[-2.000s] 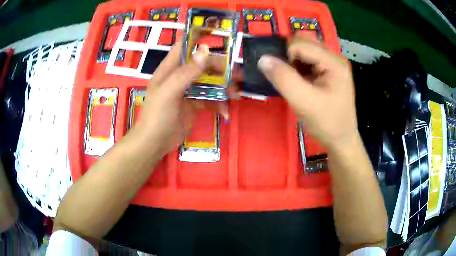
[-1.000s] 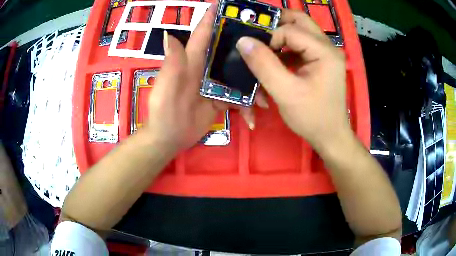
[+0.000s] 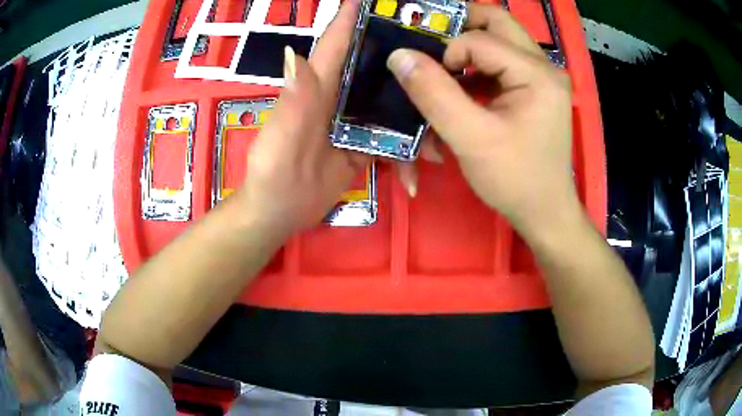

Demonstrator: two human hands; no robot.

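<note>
A silver phone middle frame is held up over the red tray, its yellow squares and round hole at the top. A black adhesive pad fills its window. My left hand is under and around the frame's left side and holds it. My right hand has its fingers at the frame's upper right edge and its thumb pressed on the pad. The die-cut pad sheet lies across the tray's upper left, a white lattice with one black pad visible in it.
The red tray holds more frames, some partly hidden by my hands. A white lattice pile lies left. Black glossy film, black-gridded sheets and a yellow-patched sheet lie right.
The black pad, held apart from the frame in my right hand two seconds ago, now lies in the frame's window. My right hand has moved onto the frame. The tray sits slightly higher in view.
</note>
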